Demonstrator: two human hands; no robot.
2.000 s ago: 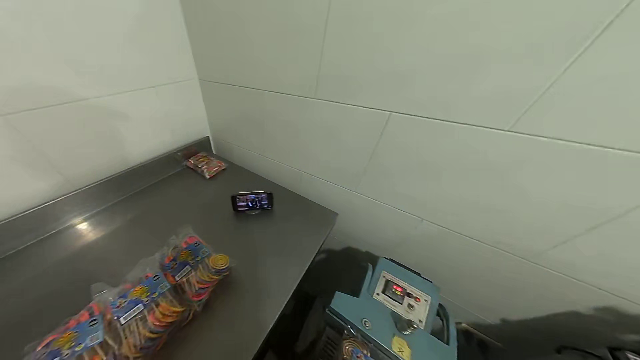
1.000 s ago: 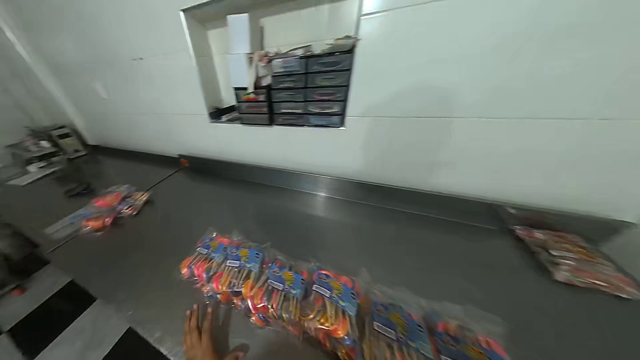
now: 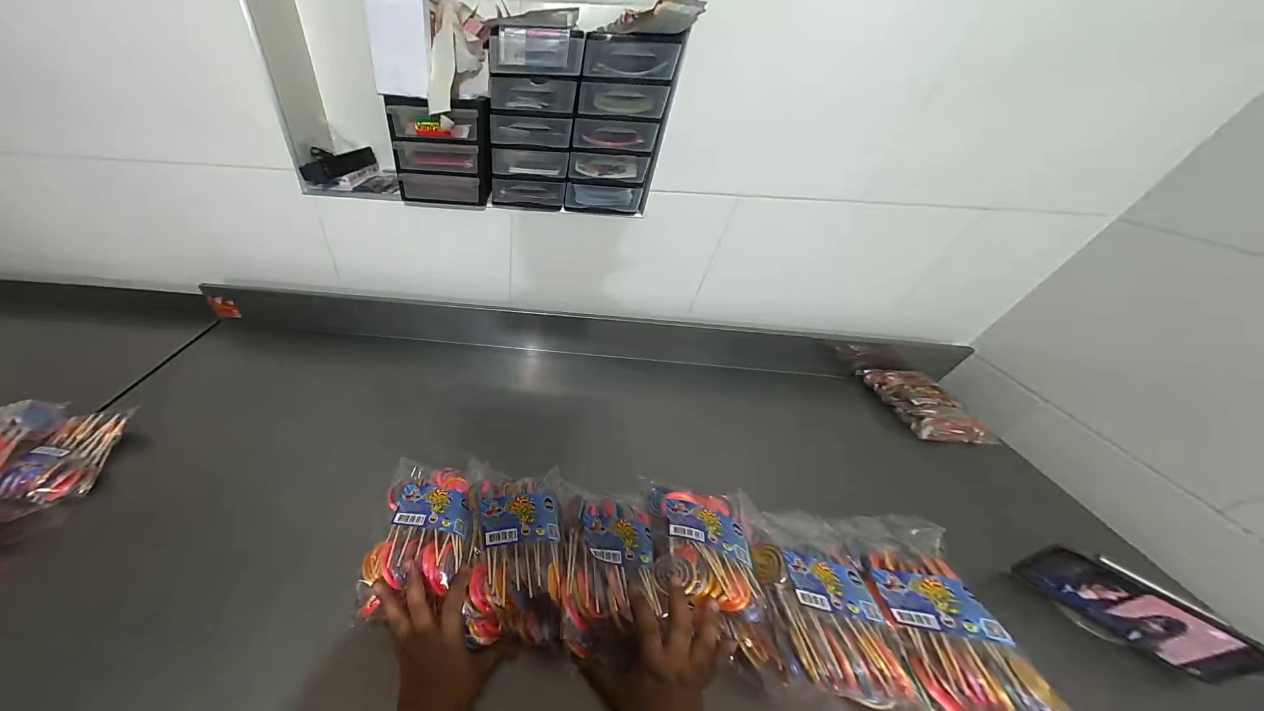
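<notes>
Several clear plastic bags of lollipops with blue labels lie side by side in a row along the near part of the steel counter. My left hand (image 3: 430,627) rests with spread fingers on the lower end of the leftmost bag (image 3: 420,528). Over the lower ends of the middle bags (image 3: 612,538) lies my right hand (image 3: 667,642), its fingers also apart. Parts of the candies are hidden under both hands. The rightmost bag (image 3: 938,602) touches its neighbour and is cut off by the bottom edge of the view.
A phone (image 3: 1136,612) with a lit screen lies at the right. Another candy bag (image 3: 928,405) sits by the back corner. More lollipop bags (image 3: 59,459) lie at the far left. Small drawer units (image 3: 583,118) fill a wall niche above the counter's steel upstand (image 3: 592,341).
Both hands are now on the bags; one second ago only one hand showed, beside the row's near edge. The view has swung widely from the corner.
</notes>
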